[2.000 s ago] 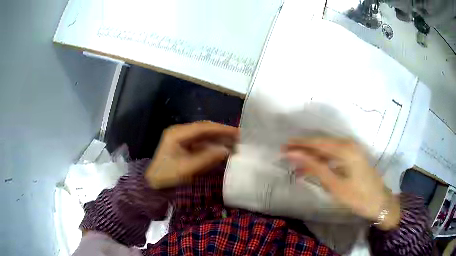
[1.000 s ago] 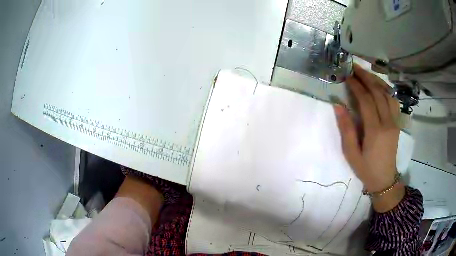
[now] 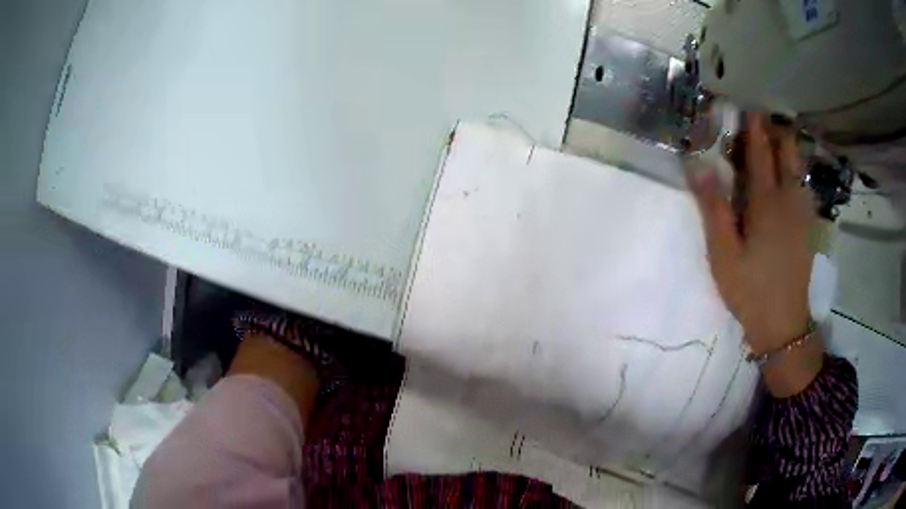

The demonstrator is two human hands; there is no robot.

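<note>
A white garment panel (image 3: 556,258) with thin dark stitch lines lies on the table below the sewing machine and hangs over its front edge towards my lap. My right hand (image 3: 765,219) is at the panel's upper right edge, fingers pointing up beside the presser foot (image 3: 692,94). Its fingertips are blurred, and I cannot tell whether they pinch anything. The metal needle plate (image 3: 631,87) lies left of the foot. My left forearm reaches under the table's front edge; the left hand itself is hidden there.
The pale machine head (image 3: 805,60) overhangs the upper right. The white table (image 3: 298,119) has ruler markings near its front edge. White pieces (image 3: 149,423) sit in a pile at lower left. A checked apron (image 3: 348,447) covers my lap. Loose thread curls at the panel's top corner.
Both hands were over the cloth two seconds ago. Since then my right hand has gone up to the machine and my left under the table. In the last second the view has shifted slightly.
</note>
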